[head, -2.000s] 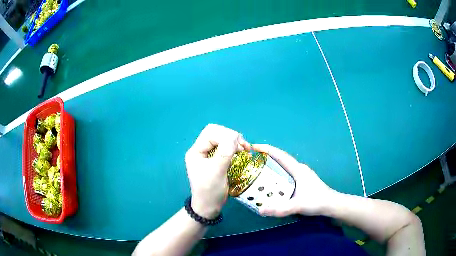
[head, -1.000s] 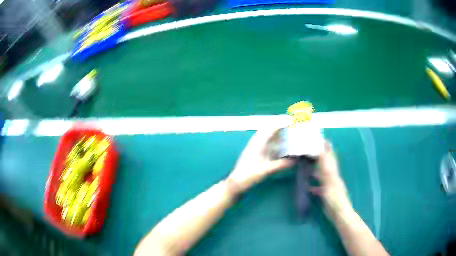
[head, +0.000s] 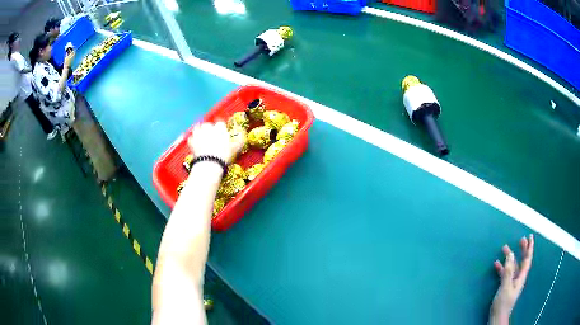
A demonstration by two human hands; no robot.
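Observation:
My left hand [head: 215,141], with a dark bead bracelet on the wrist, reaches into the red basket [head: 267,184] among gold mesh grilles [head: 261,136]. Its fingers are blurred and partly hidden, so I cannot tell if they hold a grille. My right hand [head: 512,274] is over the teal bench at the lower right, empty, fingers spread. A microphone [head: 420,103] with white barrel, gold grille and black handle lies on the green belt beyond the white rail. A second such microphone [head: 271,42] lies further left on the belt.
The white rail [head: 407,150] separates bench and belt. A blue basket of grilles [head: 121,46] stands at the bench's far left end, near several people [head: 54,86]. Blue crates [head: 545,41] stand beyond the belt. A metal post [head: 166,28] rises by the rail.
The view has swung left. The microphone is out of my hands and one more lies on the belt. My left hand has moved into the red basket; my right hand is now empty.

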